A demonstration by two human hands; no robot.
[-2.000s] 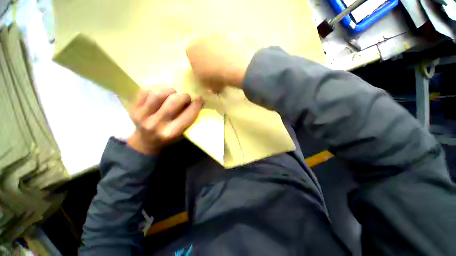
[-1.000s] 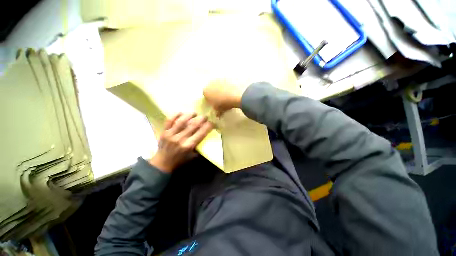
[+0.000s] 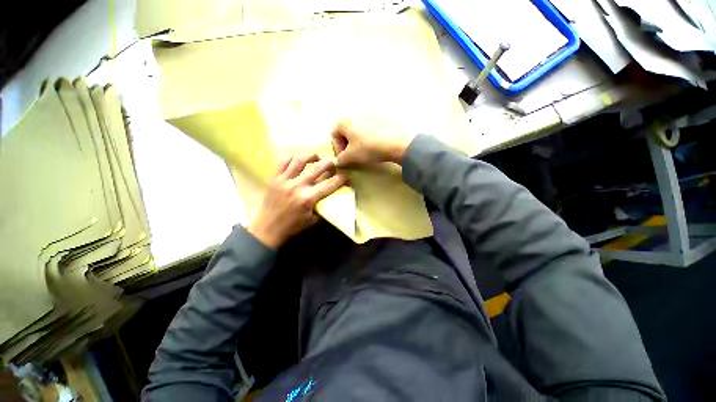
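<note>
A large khaki-yellow panel [image 3: 212,74] lies on the white-topped table and hangs over its front edge above my lap, with a folded-back flap at the left. My left hand [image 3: 298,196] lies on the panel near its centre, fingers bent over the folded edge and gripping it. My right hand [image 3: 359,149] is just right of it, fingers pinched together at the centre seam, close to the left fingertips. Whether a small part or tool is between the right fingers cannot be told. Glare washes out the panel's middle.
A small hammer [image 3: 471,93] rests with its handle over the rim of a blue-rimmed tray [image 3: 514,85] at right. Notched khaki panels [image 3: 59,173] are stacked at left. Grey-white sheets [image 3: 655,49] lie at the far right. The table's front edge runs below the hands.
My right hand has turned so its pinched fingers show beside the left fingertips. The panel's left flap is opened wider. The view has shifted, showing more of the left stack than two seconds ago.
</note>
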